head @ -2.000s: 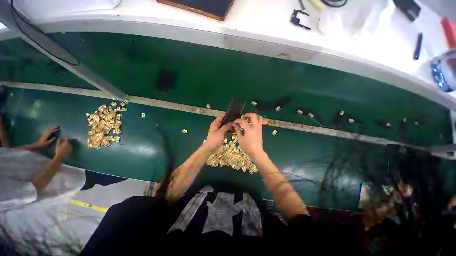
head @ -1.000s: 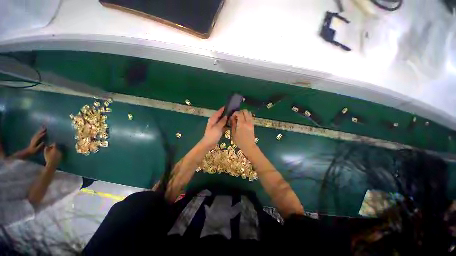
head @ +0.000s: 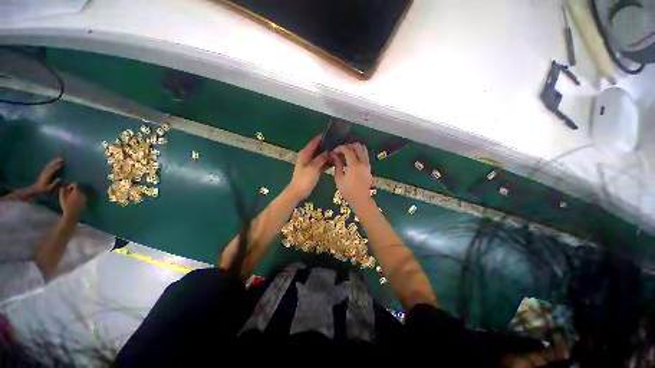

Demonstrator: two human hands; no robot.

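Observation:
My left hand [head: 309,169] grips a dark oblong housing [head: 335,134] by its near left side, above the pale divider strip. My right hand [head: 352,169] is at the housing's lower right side, its fingertips touching it; whether they pinch a small metal piece is hidden. A loose heap of small gold metal pieces [head: 323,233] lies on the green surface just below my hands. A few single pieces lie near it. More gold pieces [head: 435,174] and dark housings lie on the belt beyond the strip, to the right.
A second gold heap [head: 133,167] lies at left, near another person's hands [head: 61,188]. The divider strip [head: 215,135] crosses the green surface. On the white shelf [head: 460,86] are a smartphone [head: 345,29], black bracket [head: 556,93] and white case [head: 615,118]. Dark hair blurs the lower right.
The view has shifted, so the shelf items appear moved and the white case has come into view. Both hands stay at the dark housing. Some gold pieces have spread at the heap's lower right.

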